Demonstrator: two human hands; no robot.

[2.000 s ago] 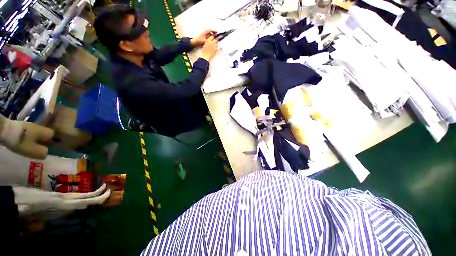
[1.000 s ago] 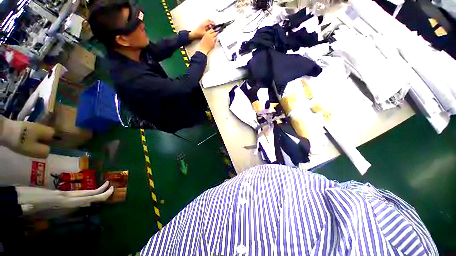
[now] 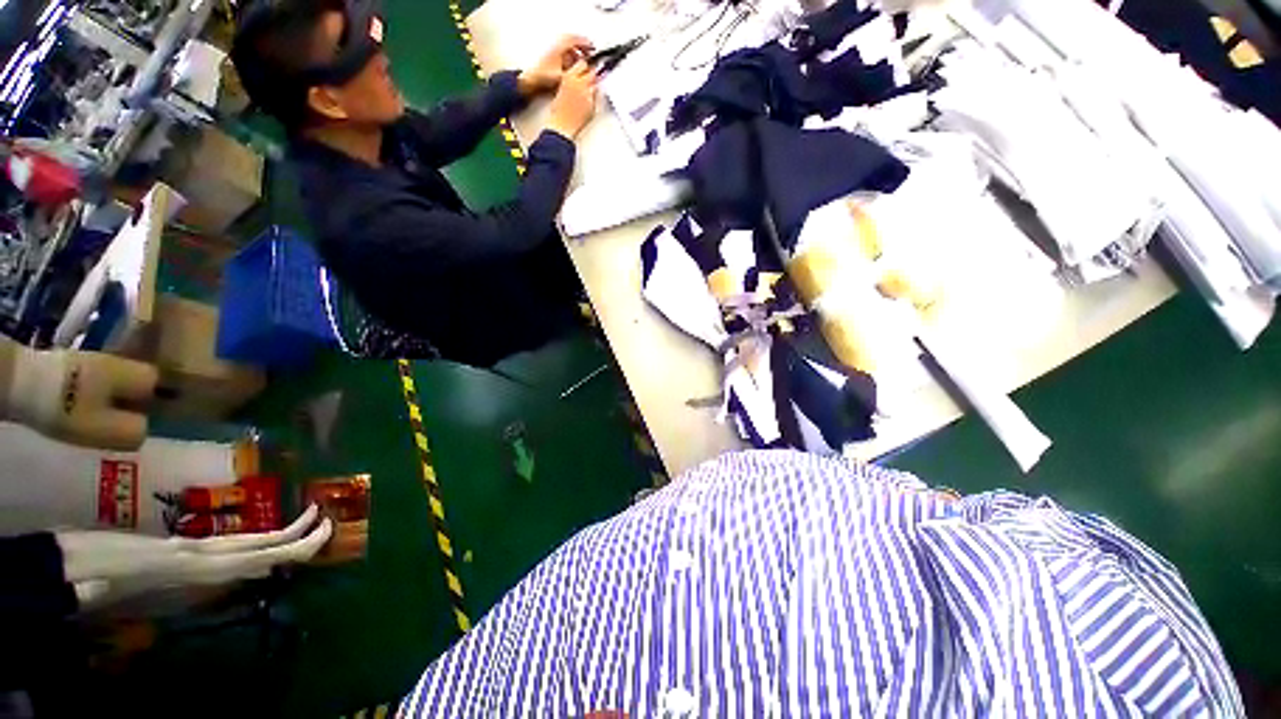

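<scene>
Neither my left hand nor my right hand can be made out; small reddish patches at the bottom edge and by my shirt front are too small to identify. Nearest me on the pale table [image 3: 649, 400] lies a bundle of navy and white cut pieces [image 3: 759, 330]. Yellow-tan pieces [image 3: 846, 337] lie beside it on white material. A larger navy fabric heap [image 3: 787, 169] is behind them. A narrow white strip [image 3: 990, 407] overhangs the near table edge. Long white panels [image 3: 1215, 274] overhang at the right.
A seated person in dark clothes [image 3: 422, 211] at the table's left holds a small dark item [image 3: 604, 59] in both hands. Left are a blue crate [image 3: 274, 302], cartons, a dress-form torso [image 3: 77, 393] and white mannequin legs [image 3: 211, 555]. Yellow-black tape [image 3: 429, 478] crosses the green floor.
The view has shifted slightly, so the table and seated person appear higher. Small reddish patches now show at the bottom edge and by my shirt front. The seated person's hands stay close together.
</scene>
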